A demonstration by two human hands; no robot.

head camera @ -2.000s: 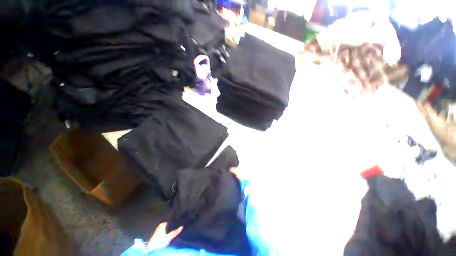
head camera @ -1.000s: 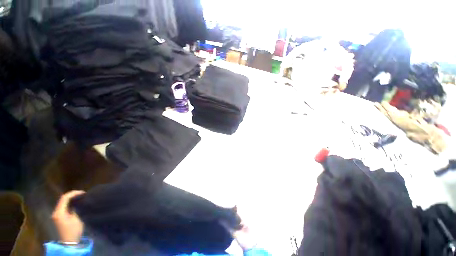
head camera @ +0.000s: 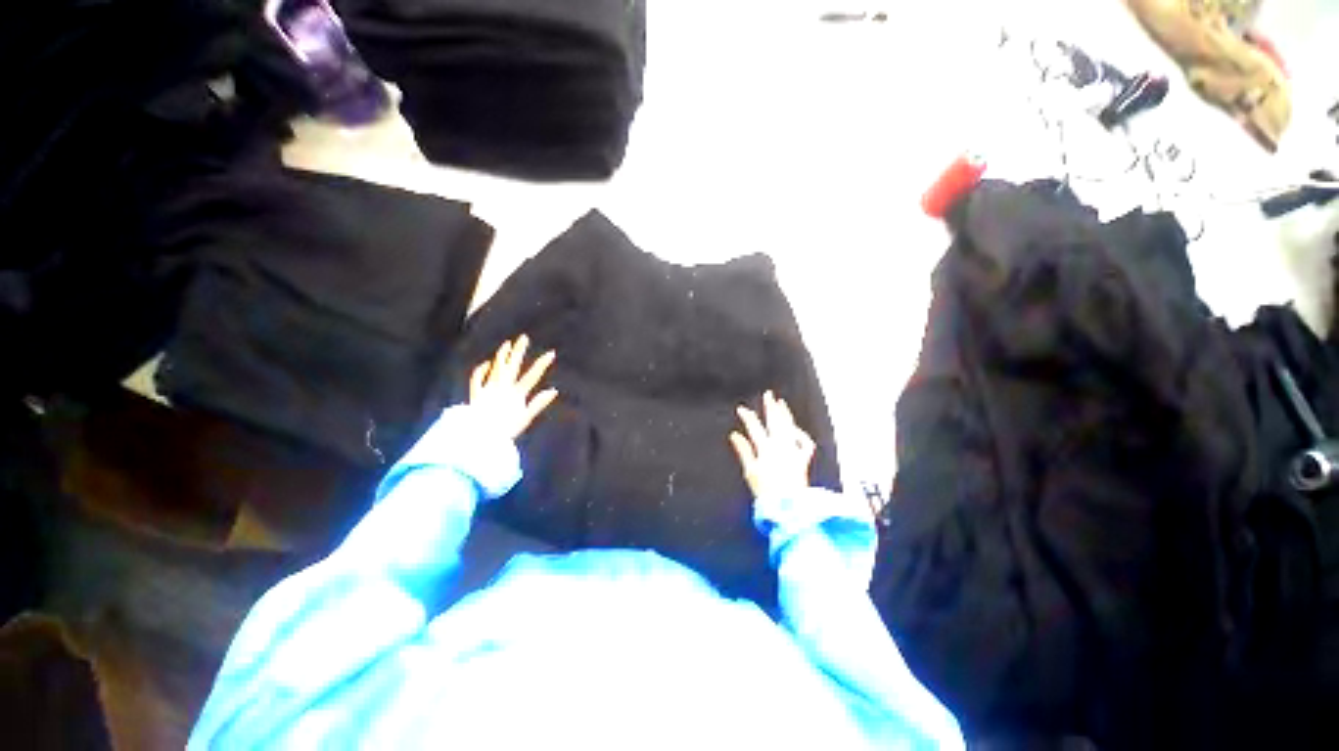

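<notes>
Black trousers [head camera: 661,352] lie spread on the white table, their upper edge away from me and their lower part hidden by my body and sleeves. Pale lint specks show along the middle. My left hand [head camera: 510,387] lies on the left part of the cloth with its fingers spread. My right hand [head camera: 771,445] lies on the right part, also with its fingers spread. Neither hand grips the cloth.
Folded black garments [head camera: 331,294] lie at the left, and a folded black stack [head camera: 507,88] stands behind. A purple bottle [head camera: 331,62] is at upper left. A black heap [head camera: 1072,484] with a red cone [head camera: 955,187] is at right. Brown cardboard [head camera: 162,624] is lower left.
The black trousers, earlier held bunched between both hands, now lie spread on the table. Both hands have let go and rest flat on them. The view has tilted down.
</notes>
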